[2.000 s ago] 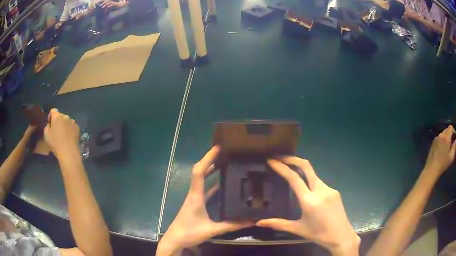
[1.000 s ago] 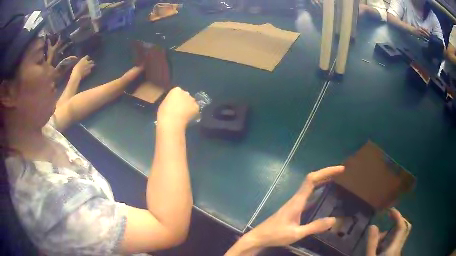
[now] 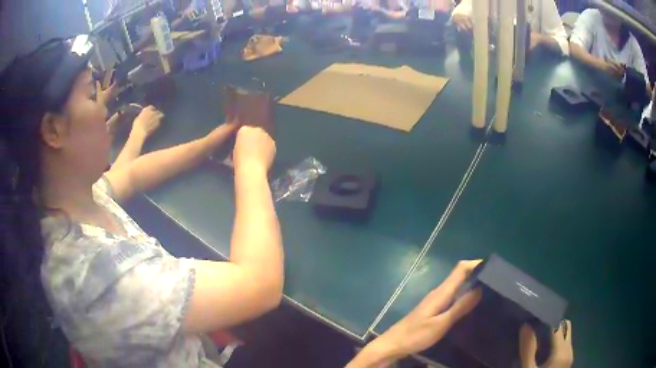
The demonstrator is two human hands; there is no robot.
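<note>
A black gift box (image 3: 514,302) is at the bottom right, near the table's front edge. Its lid is now up or nearly closed, with small pale print near its edge, and the brown inside is hidden. My left hand (image 3: 439,309) holds the box at its left side, fingertips at the upper left corner. My right hand (image 3: 550,345) is at the box's lower right, with fingers and thumb on it, partly cut off by the frame's bottom. The foam insert inside the box cannot be seen.
A person (image 3: 144,251) at my left handles a brown-lined box (image 3: 249,108). Near them lie a clear plastic bag (image 3: 301,180) and a foam block with a round hole (image 3: 345,192). Beyond are a cardboard sheet (image 3: 367,95) and rack uprights (image 3: 491,72). Dark boxes (image 3: 568,98) lie far right.
My view has swung left. The box lid, open before with its brown inside and the foam showing, has swung over to show its black outside. The neighbour's hands have come together at their box.
</note>
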